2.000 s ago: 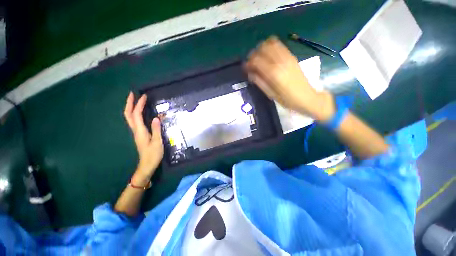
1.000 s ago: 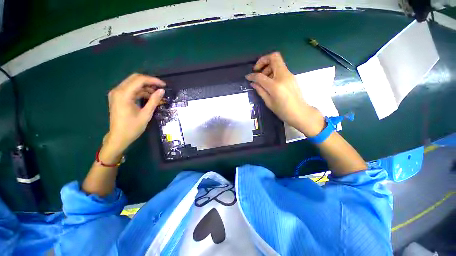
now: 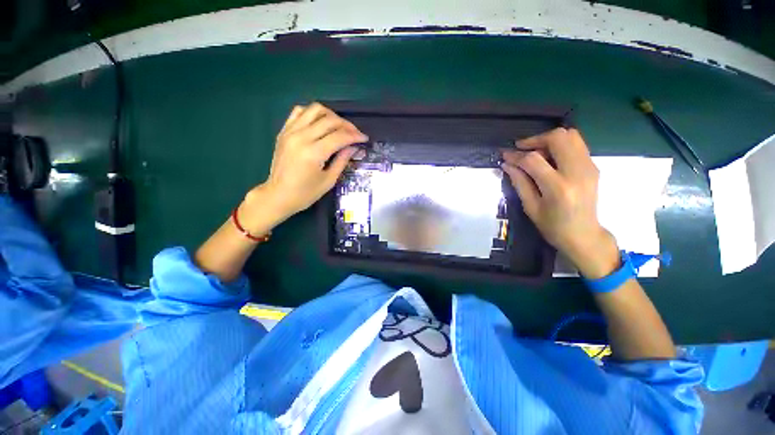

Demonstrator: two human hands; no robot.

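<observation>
An open tablet unit [image 3: 425, 251] lies in a black foam tray [image 3: 442, 114] in front of me. Its large shiny battery [image 3: 438, 208] fills most of it, with a speckled board [image 3: 353, 208] at the left end. My left hand [image 3: 306, 161] is at the tablet's upper left corner, thumb and index fingertips close together. My right hand [image 3: 557, 183] is at the upper right corner, thumb and fingers bent near the edge. Whether either hand's fingertips hold a small part or a thin strip is too small to tell.
A white sheet [image 3: 633, 204] lies right of the tray, partly under my right hand. Tweezers [image 3: 671, 136] lie above it and a creased white sheet [image 3: 738, 217] farther right. A black device with a cable [image 3: 113, 225] lies left. A blue sleeve [image 3: 51, 297] shows at far left.
The view has shifted, so the tray appears farther right and straighter. Compared with the oldest frame, my right hand has come to the upper right corner and my left hand to the upper left corner.
</observation>
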